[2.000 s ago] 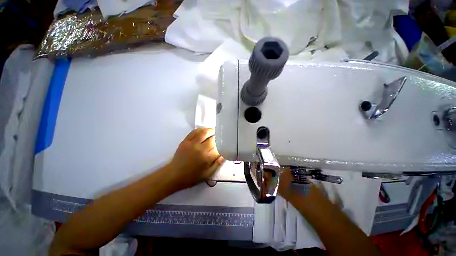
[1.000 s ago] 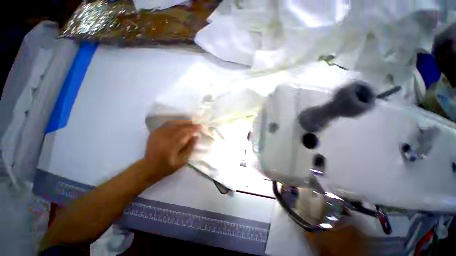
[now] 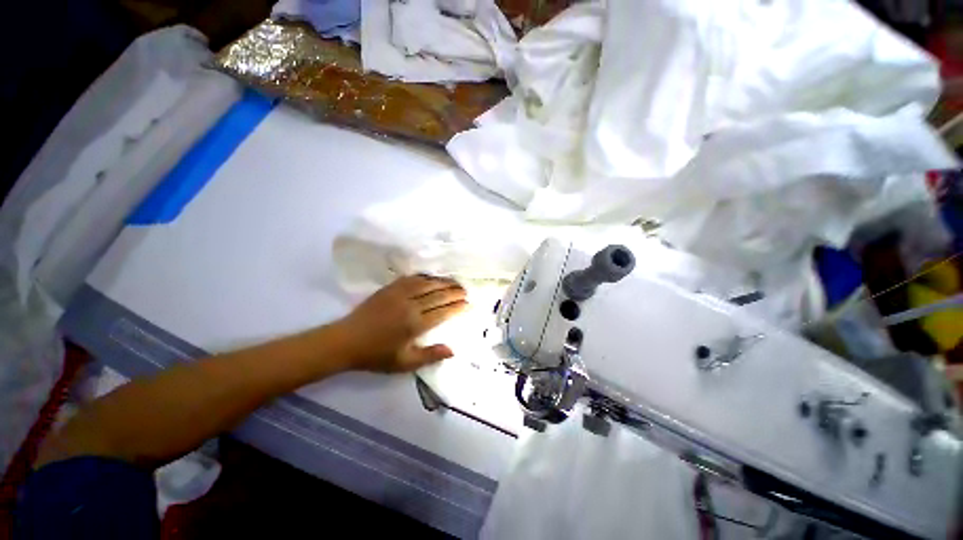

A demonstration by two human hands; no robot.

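Observation:
My left hand (image 3: 407, 322) lies on the table left of the needle area, palm down, thumb apart from the fingers. Its fingertips touch the brightly lit white fabric piece (image 3: 422, 245), which lies bunched left of and behind the machine's left end. I see no clear grip on it. The sewing machine (image 3: 655, 327) runs slantwise to the right. The shiny take-up lever guard (image 3: 554, 388) is at its left front. More white fabric (image 3: 591, 487) drapes over the table front below the guard. Glare hides the needle details. My right hand is out of the picture.
A large white garment heap (image 3: 718, 116) lies behind the machine. A brown plastic-wrapped package (image 3: 370, 95) with white and light blue cloth on it is behind the table. Blue tape (image 3: 203, 164) marks the table's left end. The grey ruler edge (image 3: 348, 448) runs along the front.
The camera view has shifted and tilted. My right hand, earlier near the guard, has left the picture. White fabric now spreads over the table front. My left hand's fingers are straighter.

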